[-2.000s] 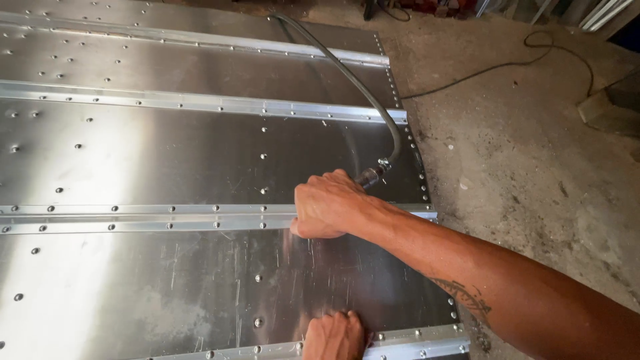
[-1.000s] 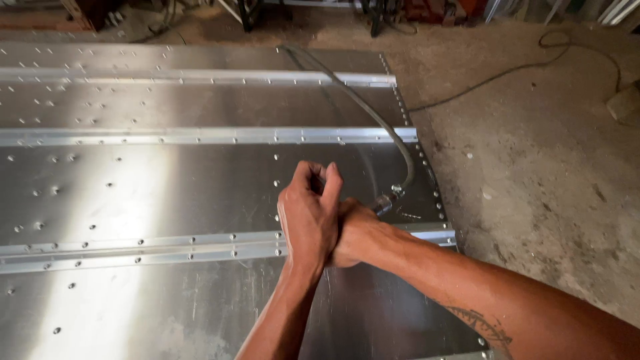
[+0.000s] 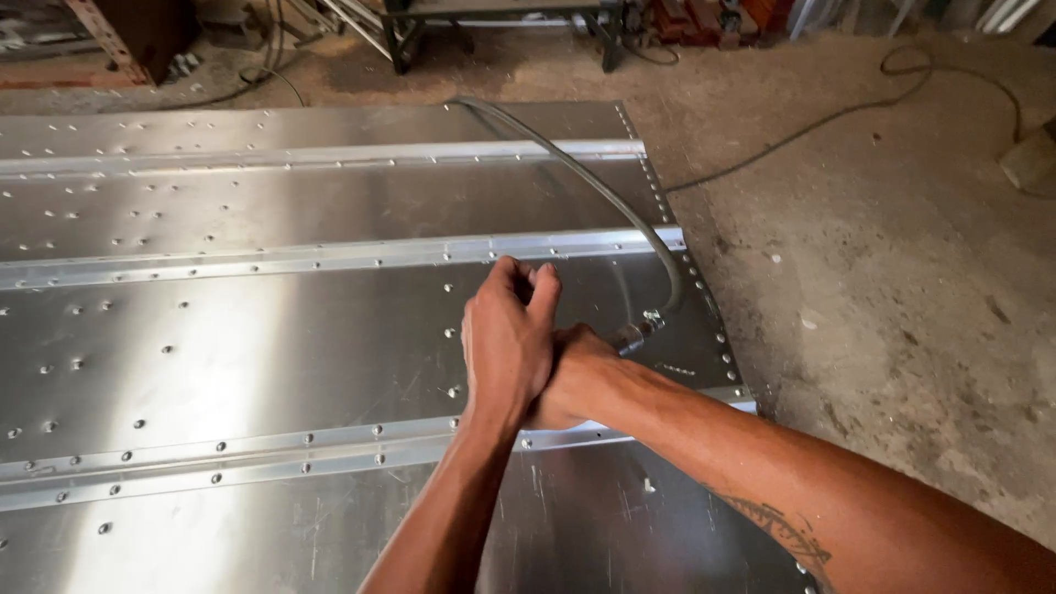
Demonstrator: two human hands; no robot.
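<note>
A riveted sheet-metal panel with raised metal strips running across it lies below both hands. My right hand is closed around a tool whose metal hose fitting sticks out past the wrist; the tool's body is hidden by the hands. From that fitting a grey-green hose curves over the panel to its far edge. My left hand is raised in front of the right one, its fingers curled and its thumb close to them. Whether something small is between those fingers does not show.
Concrete floor borders the panel's right edge, with a dark cord lying looped on it. Behind the panel stand a dark metal-framed bench, a rusty metal frame and red metal objects. A block-like object is at the right edge.
Two seconds ago my left hand was low on the panel, near the lower strip; since then it has come up beside my right hand. The view has tilted up somewhat.
</note>
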